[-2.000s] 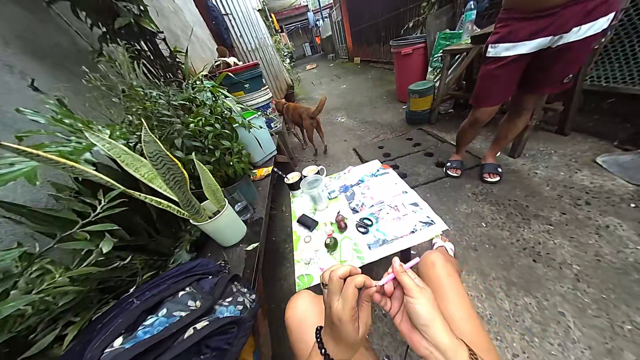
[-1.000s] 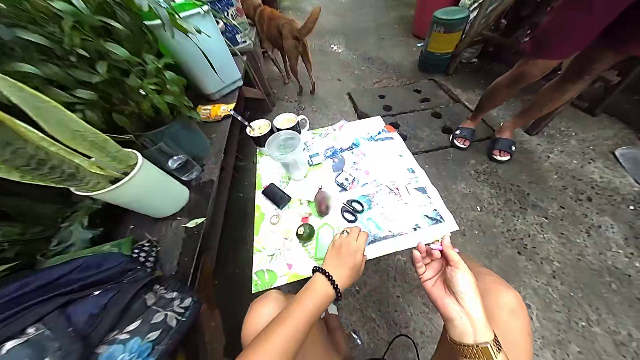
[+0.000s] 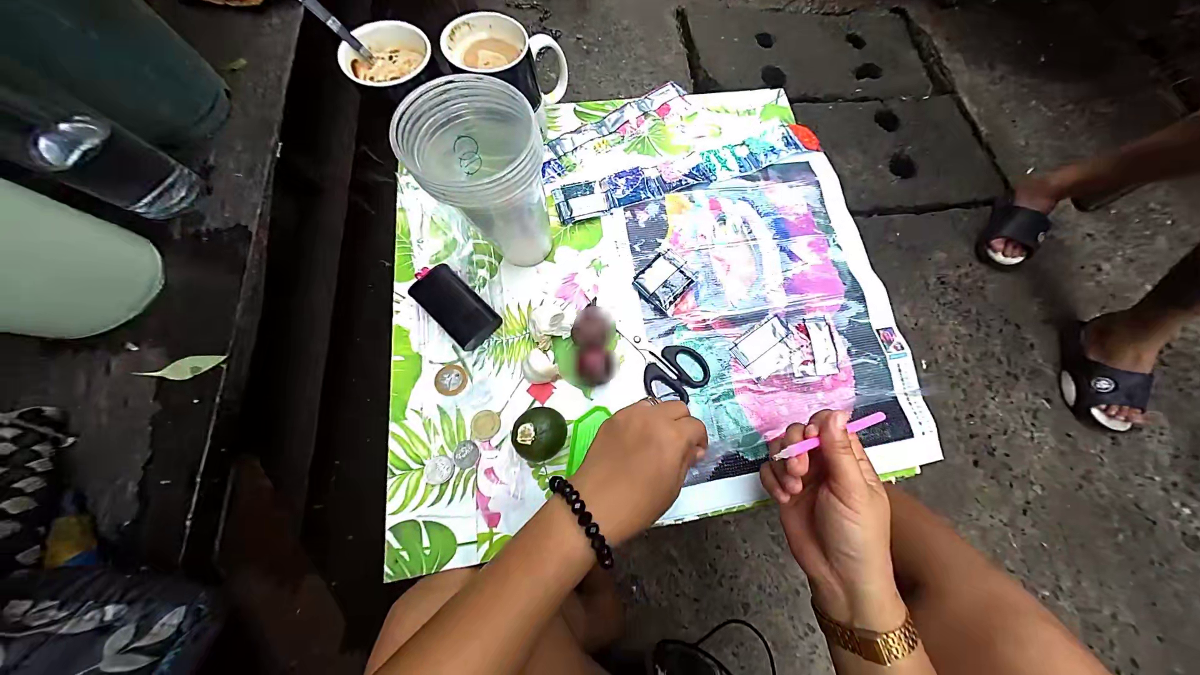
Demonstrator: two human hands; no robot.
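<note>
My right hand [image 3: 834, 506], with a gold watch at its wrist, holds a pink pen-like tool [image 3: 830, 437] between thumb and fingers above the lower edge of a diamond painting canvas [image 3: 750, 244]. My left hand [image 3: 647, 459], with a black bead bracelet, is lowered palm down by the canvas's lower left part; its fingertips are partly hidden, so what it touches cannot be told. Black-handled scissors [image 3: 677, 373] lie just above it. To its left are a green tray [image 3: 587, 439] and a round green fruit [image 3: 539, 433]. Small bead packets [image 3: 665, 281] rest on the canvas.
Stacked plastic cups [image 3: 478, 159] stand at the board's upper left, beside two mugs [image 3: 489, 47] [image 3: 386, 56] of drink. A black case [image 3: 456, 307], several coins [image 3: 451, 379] and dark round fruits [image 3: 593, 347] lie below. Another person's sandalled feet [image 3: 1106, 375] are at right.
My hands, close together two seconds ago, are now apart. The left went to the board; the right kept the pink tool. The view has moved closer to the board.
</note>
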